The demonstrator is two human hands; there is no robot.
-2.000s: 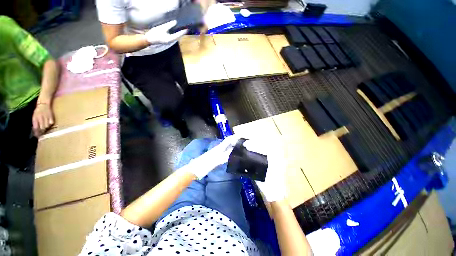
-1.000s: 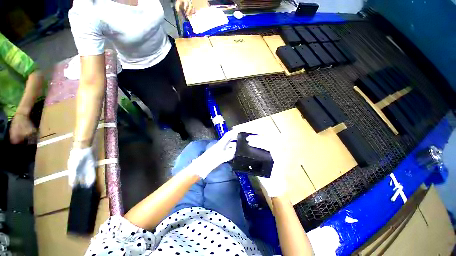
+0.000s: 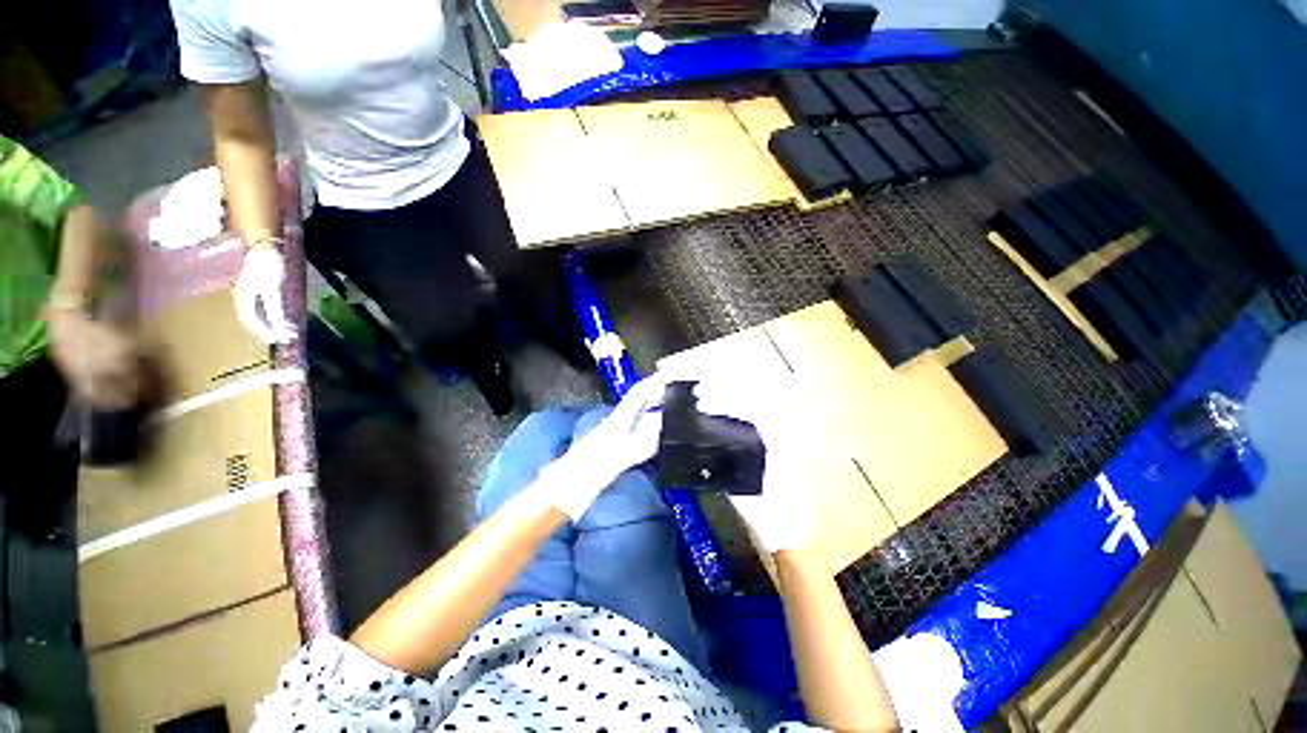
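A black plastic housing [image 3: 710, 447] is held over my lap at the near edge of the conveyor. My left hand [image 3: 614, 451], in a white glove, grips its left end. My right hand [image 3: 774, 501], also gloved, holds its right side; its fingers are partly hidden behind the part. A small light spot shows on the housing's face. Beyond it a cardboard sheet [image 3: 824, 430] lies on the mesh conveyor belt [image 3: 745, 272]. Several black housings [image 3: 903, 308] lie along the sheet's far side.
A second cardboard sheet [image 3: 631, 165] bears several housings at its right end; more lie farther right. Blue film [image 3: 1061, 573] wraps the rail, with spare cardboard [image 3: 1218, 630] beside it. At left, a person stands by the cardboard-covered bench [image 3: 187, 530]; another's blurred hand [image 3: 101, 358] holds something black.
The standing person's gloved hand has drawn back from the bench, leaving a black housing at its near end. The housing in my hands has turned slightly. The view has shifted a little.
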